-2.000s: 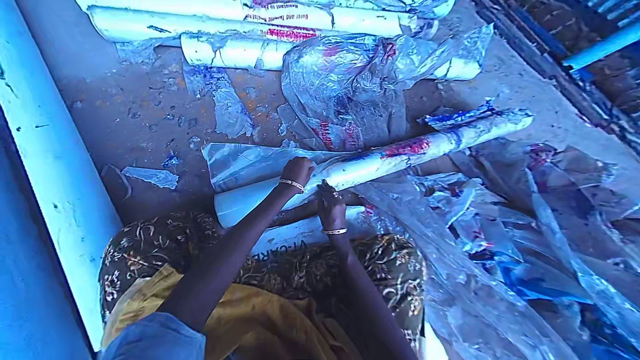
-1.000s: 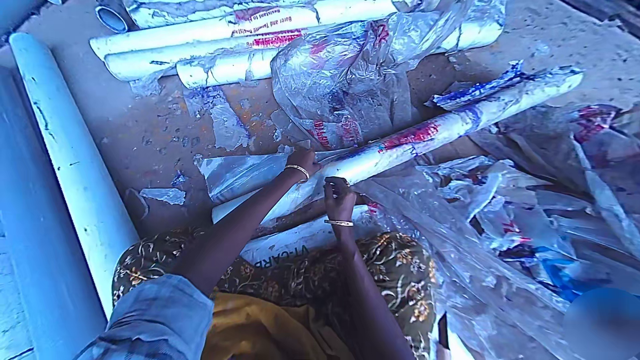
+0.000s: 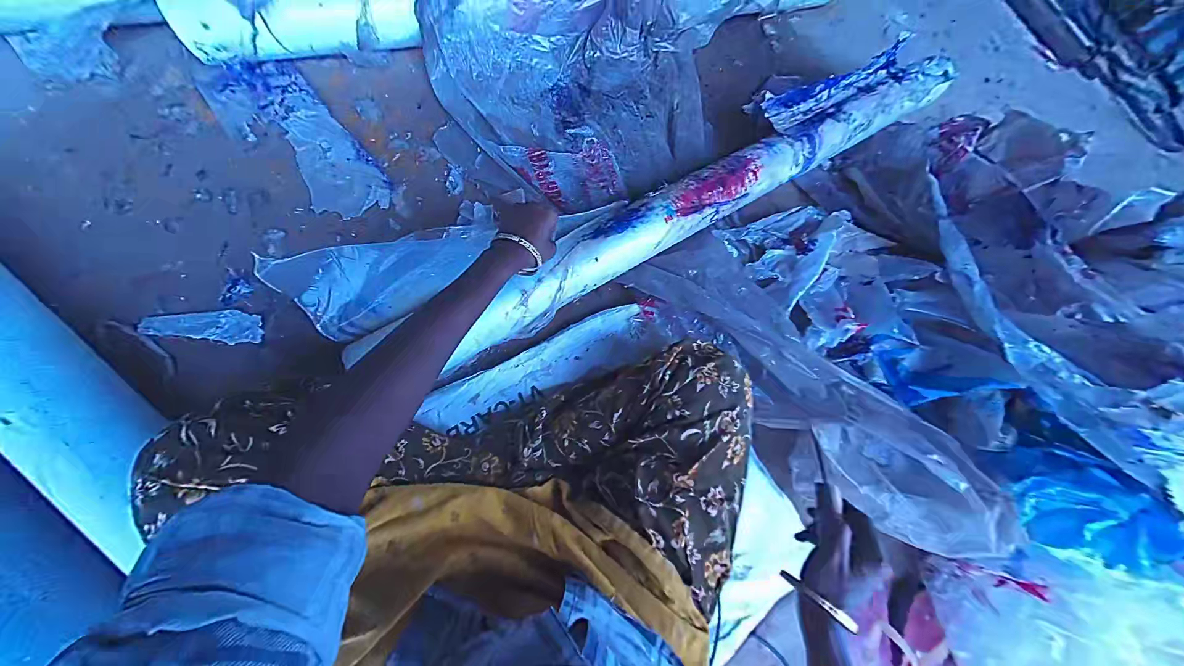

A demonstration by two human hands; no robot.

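A long white tube [image 3: 592, 254] with red and blue marks lies diagonally in front of my knees. Clear plastic film [image 3: 388, 273] is partly loose along its upper left side. My left hand [image 3: 529, 227], with a bangle at the wrist, is closed on the film's edge against the tube. Low on the right, beside my knee, my right hand [image 3: 828, 546] is near the plastic scraps; a thin dark object [image 3: 820, 462] points up from it, its kind unclear. The fingers there are dark and blurred. A shorter white tube [image 3: 536, 365] with dark lettering lies against my patterned clothing.
Crumpled clear plastic sheeting [image 3: 573, 92] lies beyond the tube, by another white tube [image 3: 287, 28]. Torn film and blue plastic [image 3: 1091, 509] are heaped on the right. A large white tube [image 3: 65, 416] runs along the left. Film scraps [image 3: 203, 326] lie on the dusty floor.
My right hand has left the marked tube and moved down to the right, beside my knee. My left hand remains at the tube. The view has shifted closer.
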